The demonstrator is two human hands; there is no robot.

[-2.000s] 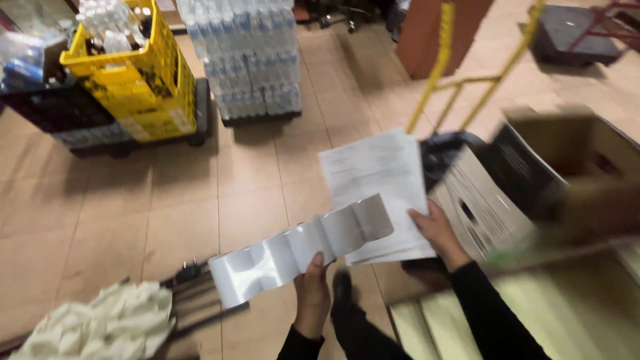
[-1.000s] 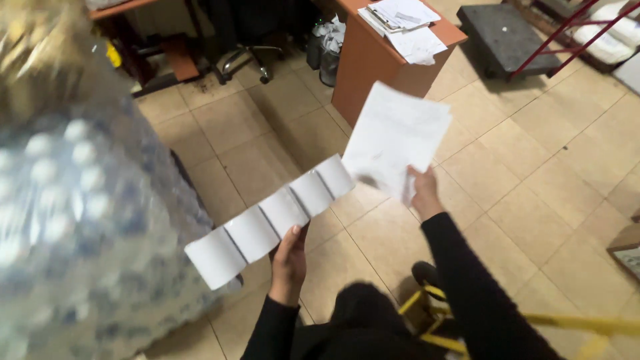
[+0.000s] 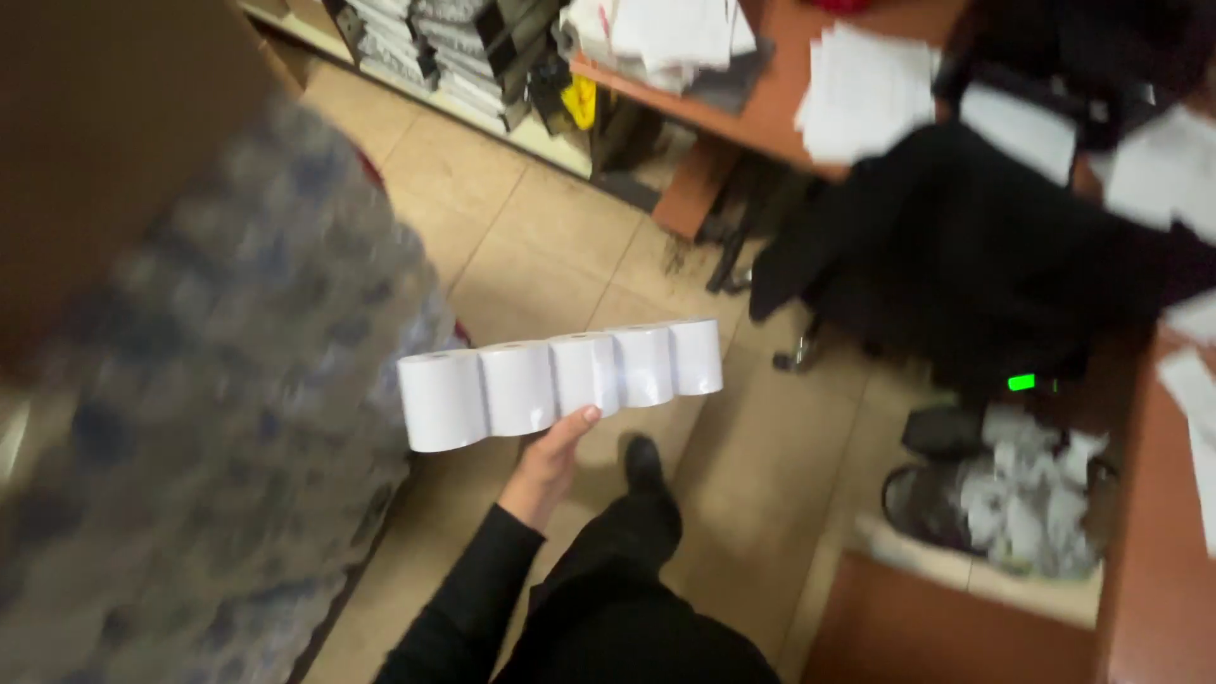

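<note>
A row of several white paper rolls (image 3: 581, 380), joined side by side in shiny wrap, lies across the middle of the head view. My left hand (image 3: 551, 465) grips the row from below, with the thumb over the front of a middle roll. My right hand is out of view, and so are the sheets it held earlier. Loose white sheets (image 3: 869, 95) lie on the brown wooden desk (image 3: 703, 104) beyond the rolls.
Plastic-wrapped stacked goods (image 3: 218, 408) rise close on the left. A black-draped chair (image 3: 950, 247) stands at the desk. Crumpled paper (image 3: 1031, 503) fills a bin at the lower right, beside another desk section (image 3: 1168, 589). Shelves with paper stacks (image 3: 465, 57) stand at the back.
The view has swung and moved a long way, toward the desk and chair. My right hand and its sheets have left the view. My left hand still holds the rolls.
</note>
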